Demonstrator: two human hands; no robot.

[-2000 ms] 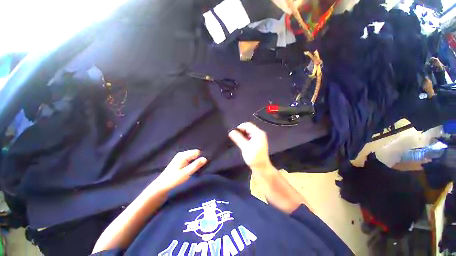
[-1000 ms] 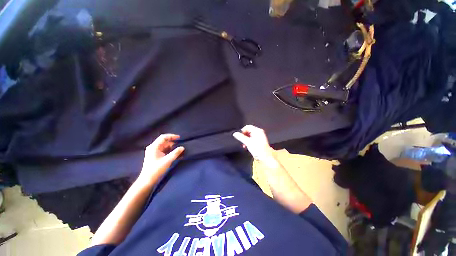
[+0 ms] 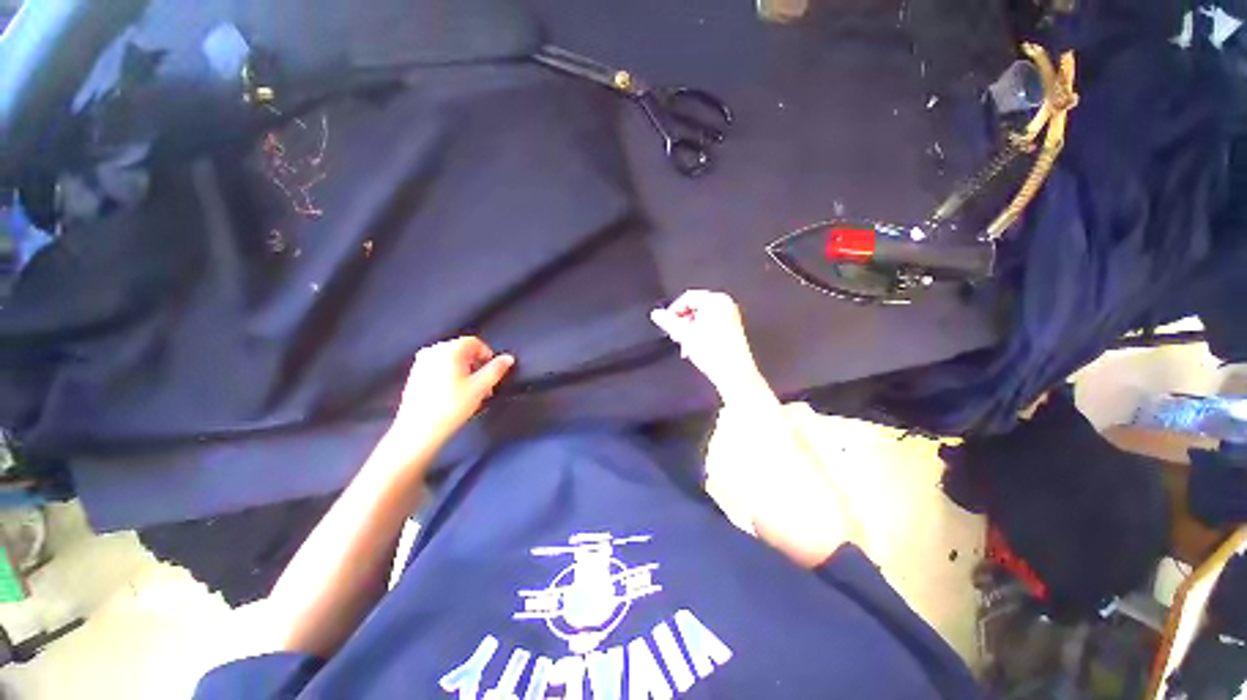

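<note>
My left hand (image 3: 451, 383) is low at centre, with thumb and fingers pinched together. My right hand (image 3: 707, 335) is farther right and a little higher, with curled fingers and a tiny red spot at the fingertips. A dark navy fabric strip (image 3: 581, 367) seems to run between the two hands. Its edges are hard to tell from the navy cover cloth (image 3: 260, 465) beneath. What lies inside the curled fingers is hidden.
Black shears (image 3: 656, 103) lie beyond my hands. An iron (image 3: 889, 260) with a red patch lies to the right, its tan cord (image 3: 1050, 130) rising behind. A gathered navy garment pile (image 3: 1135, 205) fills the right side. Thin reddish threads (image 3: 294, 171) lie at left.
My left hand has closed from spread fingers to a pinch and moved slightly up and right. My right hand has risen a little. The view has tilted down, showing less of the far edge.
</note>
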